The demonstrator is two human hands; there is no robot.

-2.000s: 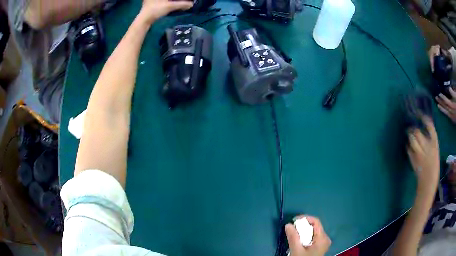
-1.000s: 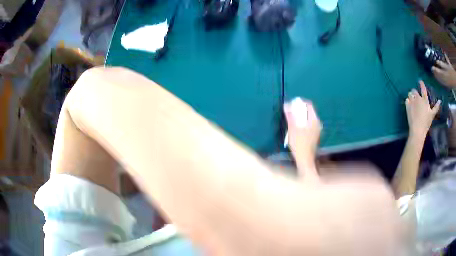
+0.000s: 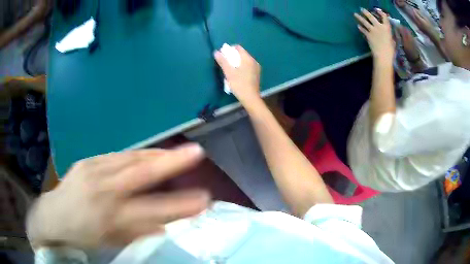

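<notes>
My right hand [image 3: 244, 72] rests at the near edge of the green table, its fingers closed around a white wiping cloth [image 3: 231, 55]. A thin black pigtail cable [image 3: 209, 38] runs down the table beside that hand. Its black cable connectors [image 3: 207, 113] lie at the table edge. My left hand [image 3: 116, 198] is large and blurred, raised close to the camera at the lower left, with its fingers extended and apart. I see nothing in it.
A spare white wipe [image 3: 77, 37] lies at the table's left. Another black cable [image 3: 294, 32] lies across the far side. A person [image 3: 412, 124] sits at the right beside a red stool [image 3: 322, 160]. A carton of black units [image 3: 32, 136] stands at the left.
The view has turned down and right. My left arm has drawn back from across the table to close before me. My right hand still holds the cloth.
</notes>
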